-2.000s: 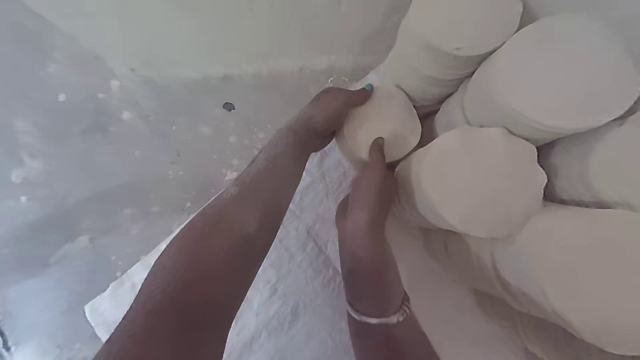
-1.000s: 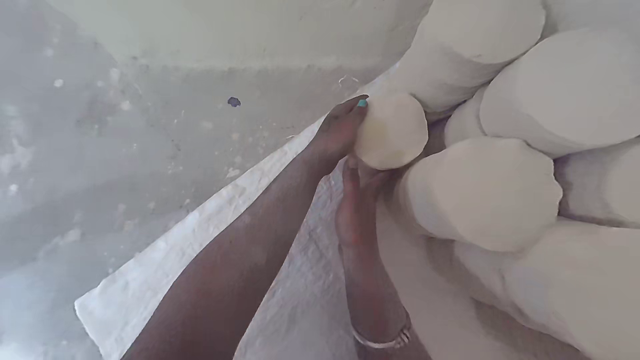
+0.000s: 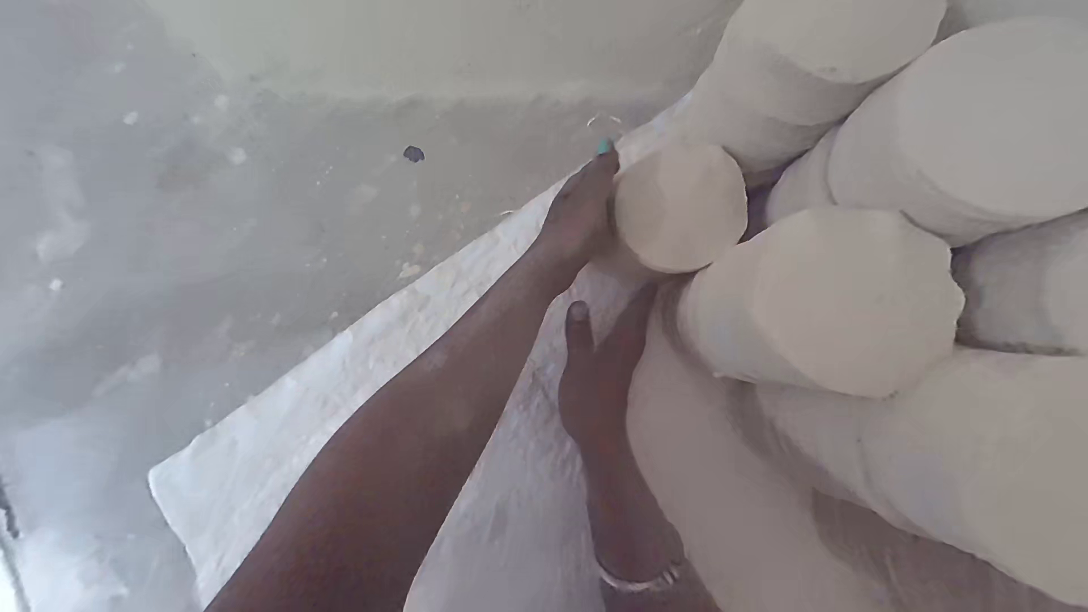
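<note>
A small stack of pale round discs (image 3: 680, 208), seen from above, stands at the left end of a group of larger stacks. My left hand (image 3: 582, 204) lies along its left side, the painted thumbnail up at its upper left edge. Lower down, my right hand (image 3: 603, 370), with a bangle at the wrist, has its thumb raised and apart, its fingers reaching under the near side of the small stack, where the fingertips are hidden. A larger stack of pale discs (image 3: 850, 302) stands just to the right of the small one.
More tall stacks of pale discs (image 3: 977, 127) lean together at the right. A white cloth sheet (image 3: 246, 433) lies under the arms and stacks. Beyond its edge is a grey, spotted floor (image 3: 280, 255) with a small dark piece (image 3: 413, 154) on it, and a pale wall behind.
My right hand has moved from the top of the small stack down to its near side, and its thumb has come off the disc. My left hand has slid to the stack's left side.
</note>
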